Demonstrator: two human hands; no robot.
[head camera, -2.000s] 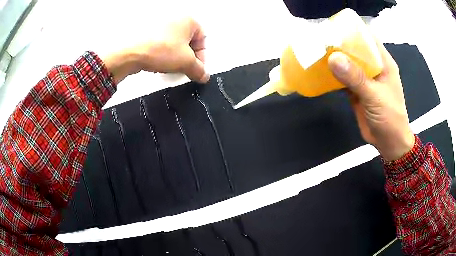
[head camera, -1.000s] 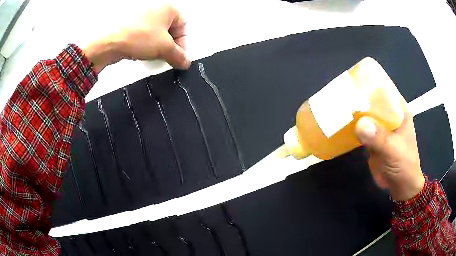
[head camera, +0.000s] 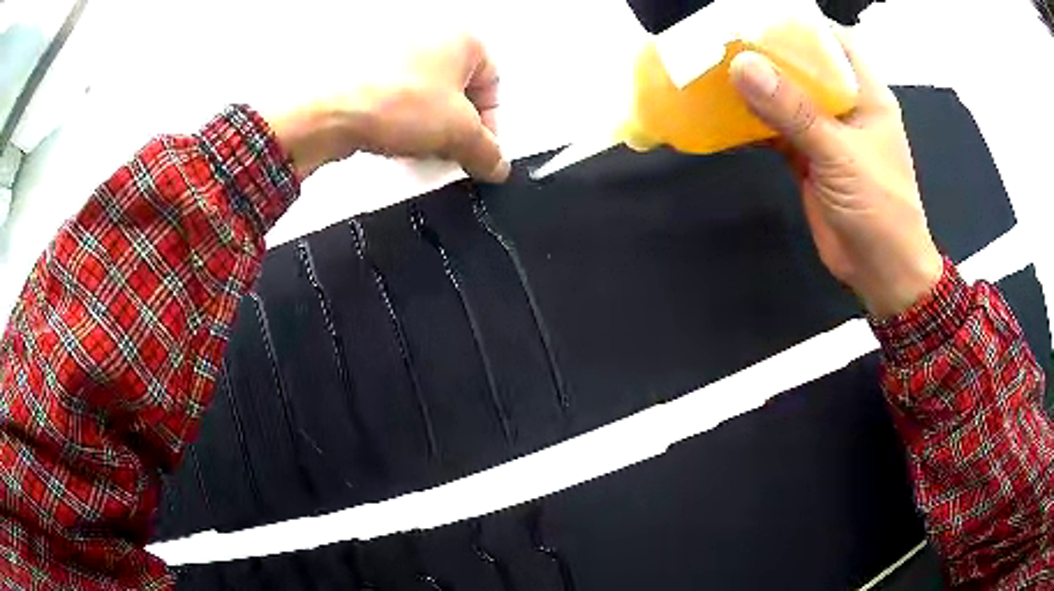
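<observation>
My right hand (head camera: 850, 173) is closed around a yellow-orange glue bottle (head camera: 740, 104) with a pale label, tilted with its nozzle (head camera: 576, 154) pointing left and down. The nozzle tip is at the upper edge of the far fanned row of black pieces (head camera: 693, 266). My left hand (head camera: 445, 121) is just left of the tip, its thumb and finger down at the row's upper edge. Whether its fingertips pinch a piece cannot be told. Several shiny glue lines (head camera: 533, 303) cross the row left of the nozzle; the right part is matt.
A white strip of tabletop (head camera: 520, 473) separates the far row from a nearer black row (head camera: 717, 485), which also bears short glue lines. A dark object (head camera: 661, 9) is partly visible at the top edge, behind the bottle. The white table (head camera: 231, 69) shows beyond the far row.
The bottle has moved up and left, from the row's lower edge to its upper edge. The far row and my left hand appear slightly further right in view. A full glue line now lies left of the nozzle.
</observation>
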